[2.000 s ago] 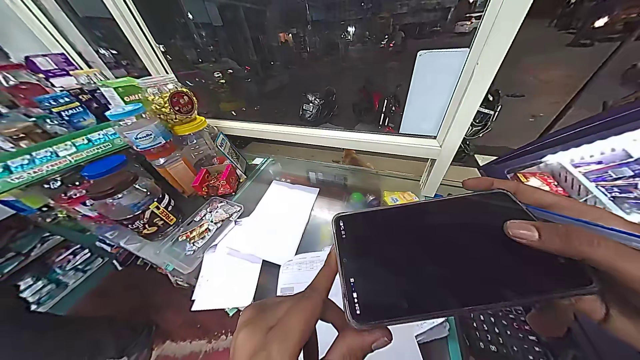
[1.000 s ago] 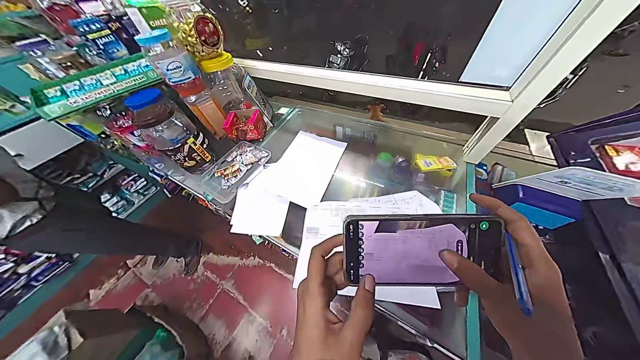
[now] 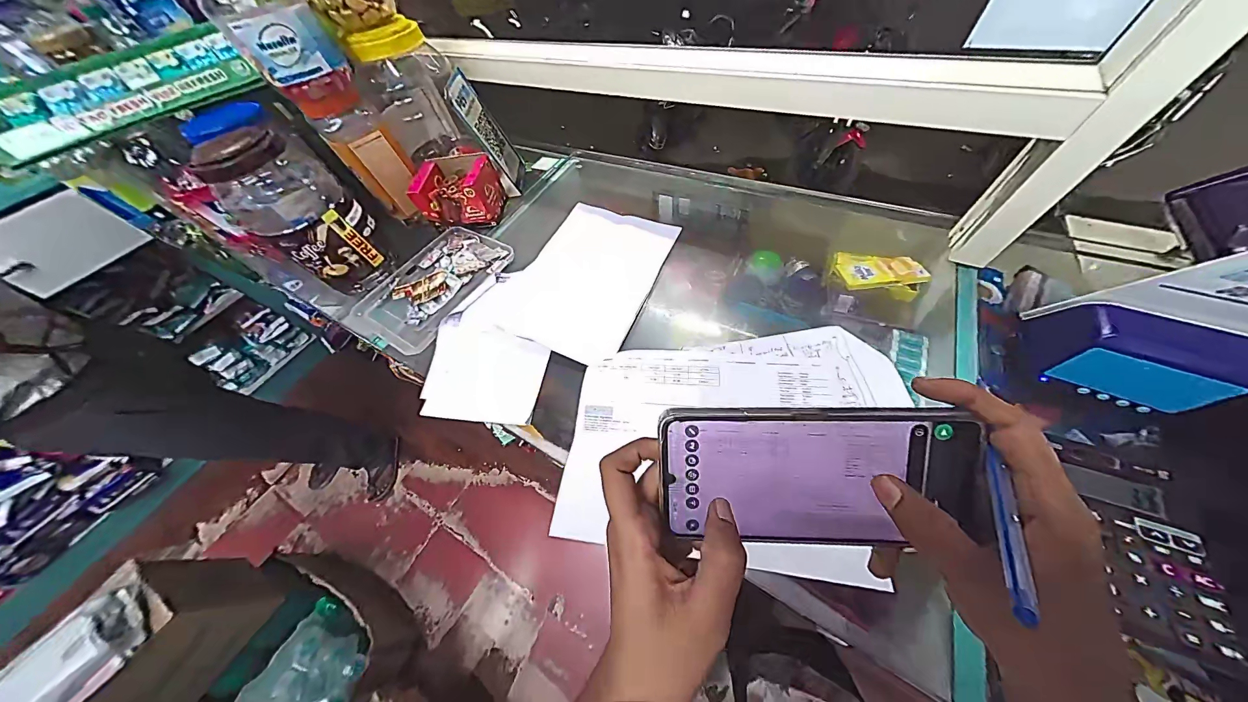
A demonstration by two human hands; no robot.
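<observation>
A smartphone (image 3: 799, 478) is held sideways above the glass counter, its screen lit with a purplish picture of a page and a column of round icons. My left hand (image 3: 673, 575) grips its left end, thumb at the lower edge. My right hand (image 3: 1014, 526) holds the right end, thumb over the screen, and a blue pen (image 3: 1012, 546) lies along that hand. Beneath the phone are printed sheets of paper (image 3: 624, 419) with some handwriting. Further left, blank white sheets (image 3: 595, 283) overlap on the counter, beside a clear plastic tray (image 3: 429, 292) of small wrapped items.
Plastic jars (image 3: 263, 195) and a red box (image 3: 458, 190) line the counter's left side. A calculator (image 3: 1170, 585) and a blue device (image 3: 1141, 351) are at right. Behind runs a white window frame (image 3: 780, 88). A person's dark-clad leg (image 3: 195, 400) shows at left; an open carton (image 3: 195, 604) stands below.
The phone's dark screen has become lit with a page. Both hands have brought the phone over the printed sheets, and the pen at my right hand has come into sight. The view has shifted.
</observation>
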